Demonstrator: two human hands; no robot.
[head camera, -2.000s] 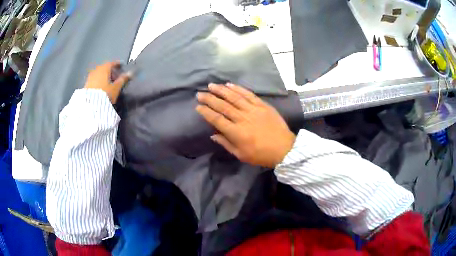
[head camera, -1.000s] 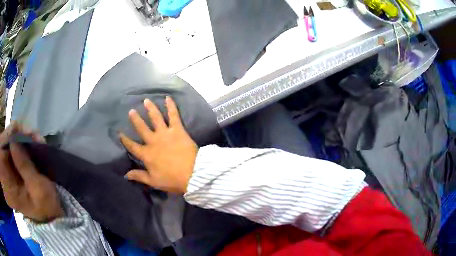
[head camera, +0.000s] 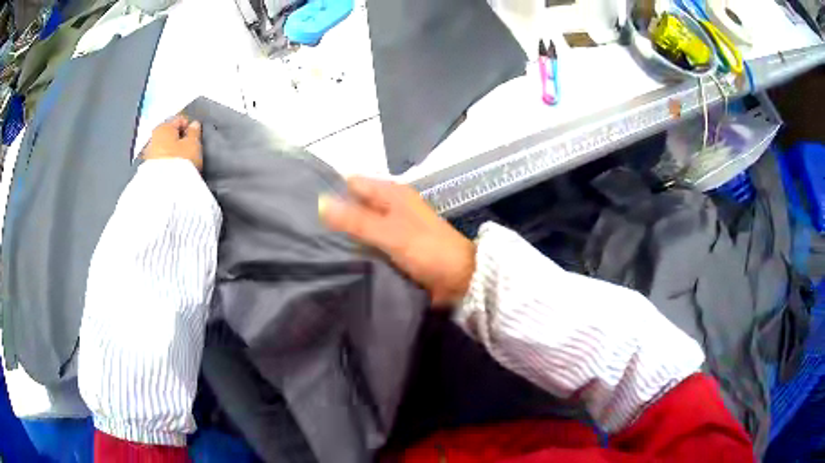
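A dark grey garment panel (head camera: 289, 226) lies over the table's front edge and drapes in folds into my lap. My left hand (head camera: 176, 143) pinches its far left corner at the upper left. My right hand (head camera: 403, 231) is at the panel's right edge, blurred, with thumb and index finger at the cloth; whether they grip it cannot be told. A tapered grey cut panel (head camera: 439, 77) lies flat on the white table beyond my right hand. Long grey cut panels (head camera: 77, 199) lie at the table's left.
A blue plastic piece (head camera: 317, 20) is by the machine parts at the top. Pink and blue snips (head camera: 548, 72) lie on the table. A round tray (head camera: 644, 56) holds a yellow-wrapped item. A ruler tape (head camera: 552, 145) runs along the edge. A crumpled grey heap (head camera: 706, 271) is at right.
My left hand has moved up and right from the lower left, to the panel's far corner. My right hand has lifted from lying flat and moved right. The panel is bunched differently, with more folds.
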